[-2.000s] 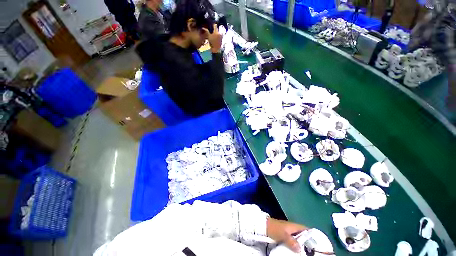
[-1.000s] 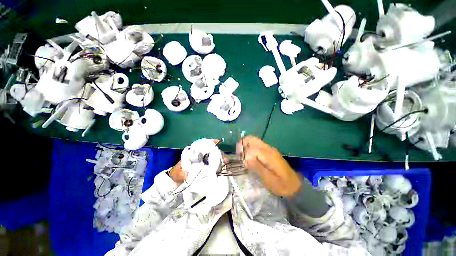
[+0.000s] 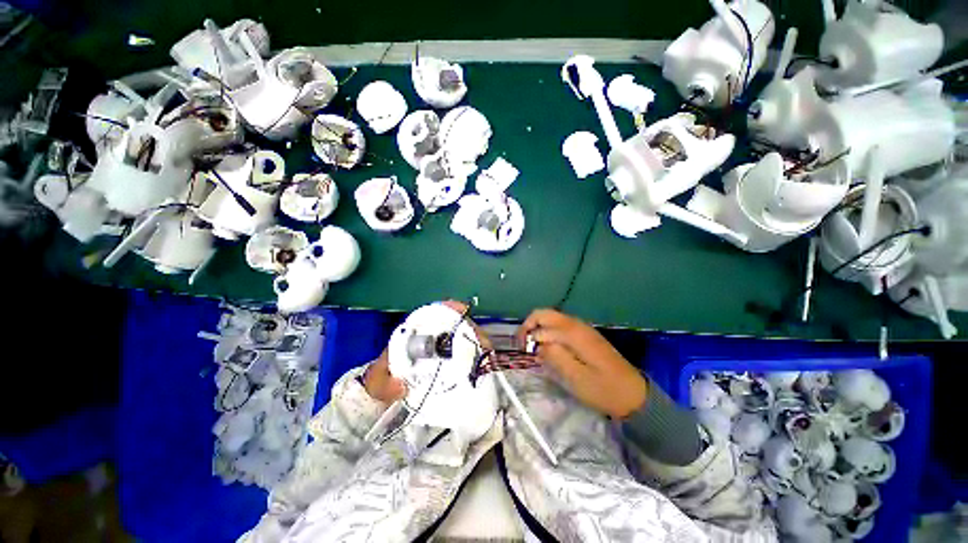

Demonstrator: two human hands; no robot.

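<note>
A white camera body housing (image 3: pixel 451 398) with a round head and thin rods is held over my lap. My left hand (image 3: pixel 382 377) is mostly hidden behind its left side and grips it. Dark and reddish wires (image 3: pixel 510 361) come out of the housing's right side and run to my right hand (image 3: pixel 578 361), whose fingertips are closed on their ends. A small white piece shows at those fingertips; whether it is a connector is too small to tell.
Round white shells (image 3: pixel 383 203) lie mid-bench on the green bench top (image 3: pixel 531 276). White camera bodies with rods pile up left (image 3: pixel 143 159) and right (image 3: pixel 892 127). Blue crates stand below: the left bin (image 3: pixel 159 424) holds white frames, the right bin (image 3: pixel 913 424) round shells.
The view has swung from the left side of the line to the bench in front. Since one second ago, my right hand has moved slightly right and down, and the wires look stretched between hand and housing.
</note>
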